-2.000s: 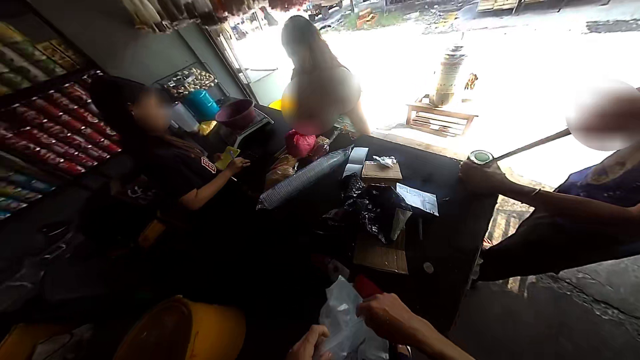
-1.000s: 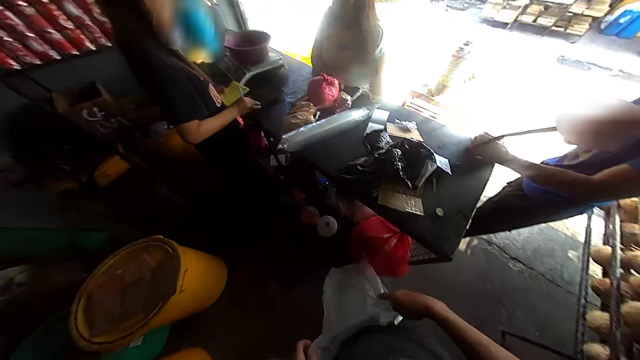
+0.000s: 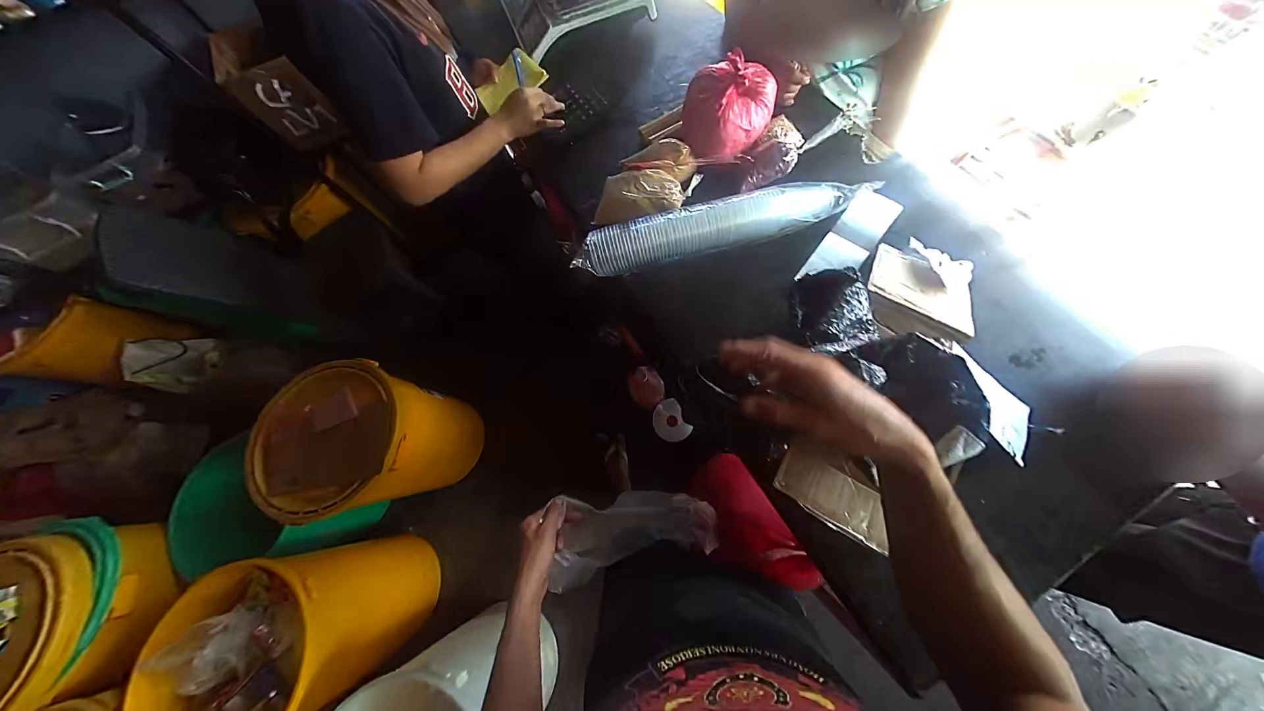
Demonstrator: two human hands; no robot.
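My left hand (image 3: 542, 538) grips a clear plastic bag (image 3: 622, 528), which hangs across in front of my dark shirt. Raised over the table's near edge is my right hand (image 3: 815, 395), its fingers spread and nothing seen in them. Beyond it a crumpled black plastic bag (image 3: 928, 385) lies on the dark table (image 3: 1047, 513), beside a flat piece of cardboard (image 3: 839, 494). Under the table edge, right of the clear bag, there is a red plastic item (image 3: 750, 523). A long sleeve of stacked clear plastic lids or cups (image 3: 721, 229) lies across the table.
Yellow buckets (image 3: 434, 434) and a green tub (image 3: 212, 504) crowd the floor at left. A tied pink bag (image 3: 731, 109) stands on the far table. One person (image 3: 425, 148) writes on a yellow pad (image 3: 511, 82); another person stands across the table, and a third is at the right.
My right hand has let go of the clear bag and risen over the table edge, fingers apart. The left hand still holds the bag. The view has shifted and tilted down.
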